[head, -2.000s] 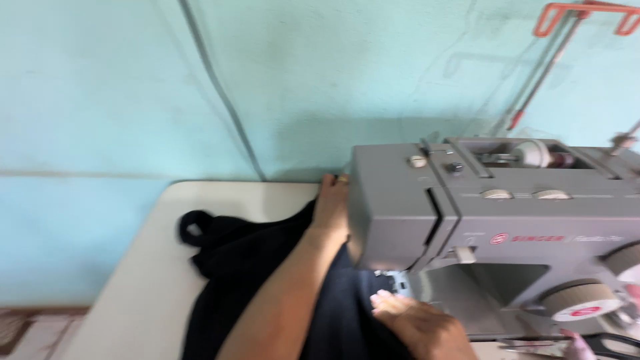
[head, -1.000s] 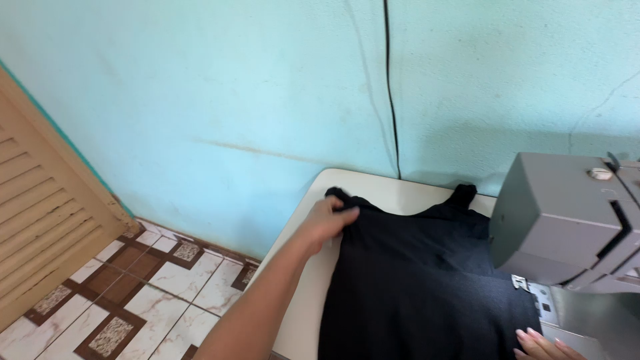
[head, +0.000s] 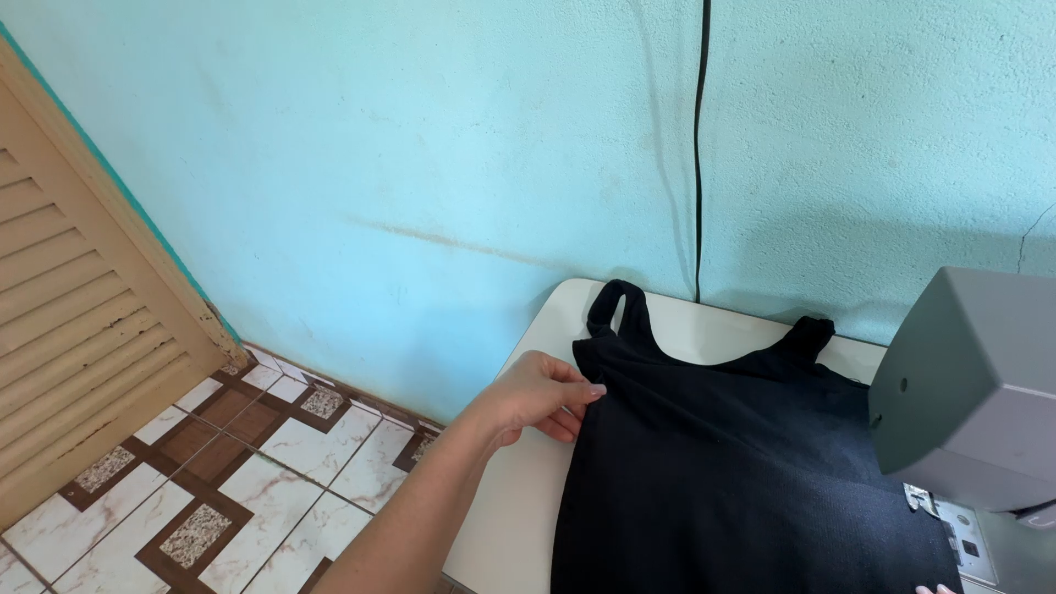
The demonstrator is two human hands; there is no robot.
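A black sleeveless garment (head: 726,462) with shoulder straps lies spread over a white table (head: 511,495). My left hand (head: 549,396) pinches its left side edge between thumb and fingers, just below the armhole. Of my right hand (head: 936,589) only fingertips show, at the bottom edge near the garment's lower right; what they do is hidden. At the right stands a grey sewing machine (head: 957,388), its presser foot (head: 917,497) beside the garment's right edge and the metal needle plate (head: 965,536) partly uncovered.
Behind the table rises a light blue wall (head: 412,165), down which a black cable (head: 699,165) hangs to the table's back edge. A louvred door (head: 91,330) stands at the far left, over a tiled floor (head: 297,462).
The view has swung left from the machine. Since one second ago, my left hand has moved down from the garment's left strap to its side edge. The garment is spread flatter than two seconds ago.
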